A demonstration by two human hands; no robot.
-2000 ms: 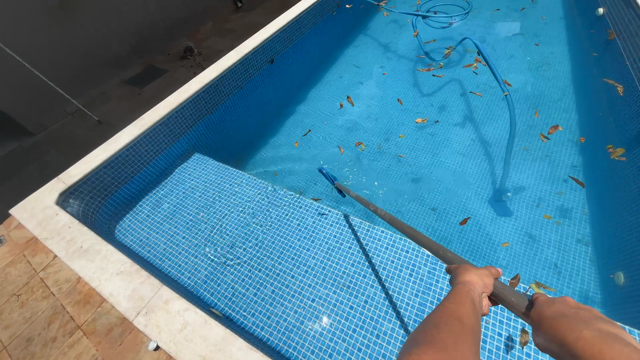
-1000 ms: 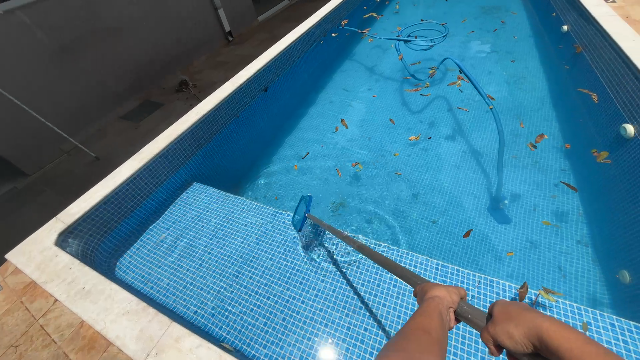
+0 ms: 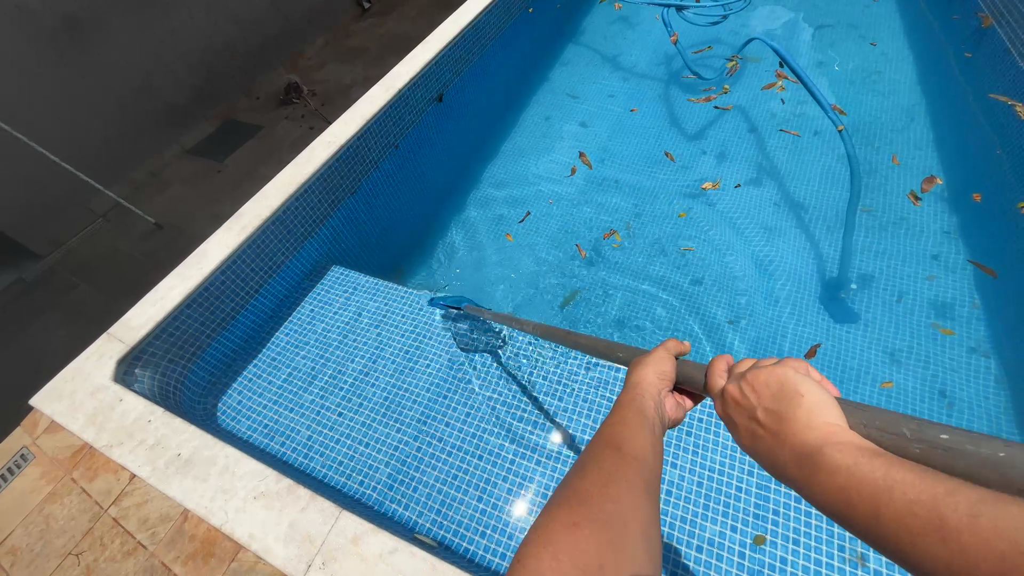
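My left hand [image 3: 662,386] grips a long grey pole [image 3: 584,342], with the thumb on top. Just behind it, to the right, my right hand [image 3: 778,400] is wrapped around the same pole. At the pole's far end a blue skimmer net [image 3: 454,302] lies at the water surface, above the edge of the shallow tiled ledge [image 3: 336,376]. Its shadow falls on the ledge tiles. Several brown and yellow leaves [image 3: 612,235] are scattered over the deeper water beyond the net. A leaf [image 3: 813,351] floats close to the pole, above my right hand.
A blue pool hose [image 3: 852,172] curves through the water at the upper right, its end reaching a dark submerged head [image 3: 840,302]. Pale stone coping [image 3: 200,232] borders the pool at left. Stone paving [image 3: 96,512] and a grey wall [image 3: 104,72] lie outside it.
One second ago the net was raised upright over the ledge edge; now it lies low at the water surface. Both hands have stayed on the pole.
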